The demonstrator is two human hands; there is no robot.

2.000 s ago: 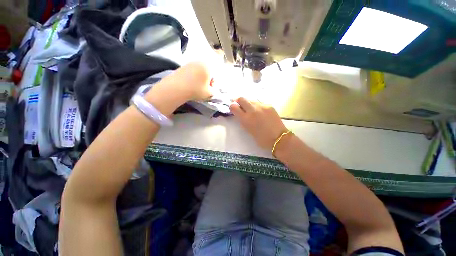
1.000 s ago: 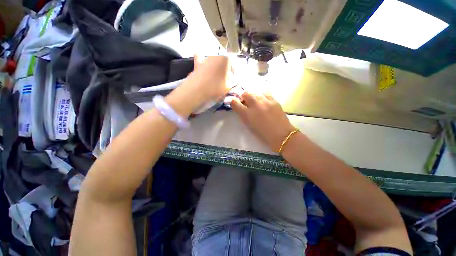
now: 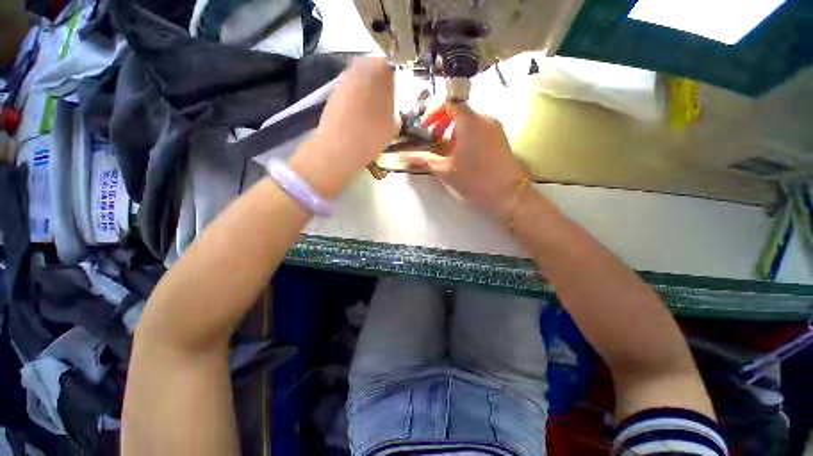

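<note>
The grey garment (image 3: 214, 98) lies left of the needle, a dark panel and a pale edge running under my left wrist. My left hand (image 3: 359, 111), a little blurred, is closed on its cloth just left of the presser foot. My right hand (image 3: 477, 151) is right beside it, below the needle area, with fingers closed on a small dark item (image 3: 414, 134). A thin brownish curved edge shows below those fingers; I cannot tell what it is. The sewing machine head (image 3: 499, 31) stands above both hands. The fingertips of my left hand are hidden.
The white tabletop (image 3: 615, 223) has a green edge strip. A white bundle (image 3: 602, 85) with a yellow end (image 3: 685, 102) lies behind the needle. Slim green tools (image 3: 780, 236) lie at right. White packages (image 3: 107, 191) and tangled grey cloth (image 3: 80, 347) are at left.
My left hand moved right, then slightly up, and the garment spread toward the needle. My right hand rose from the table's front, its fingers now around a dark item. The view shifted.
</note>
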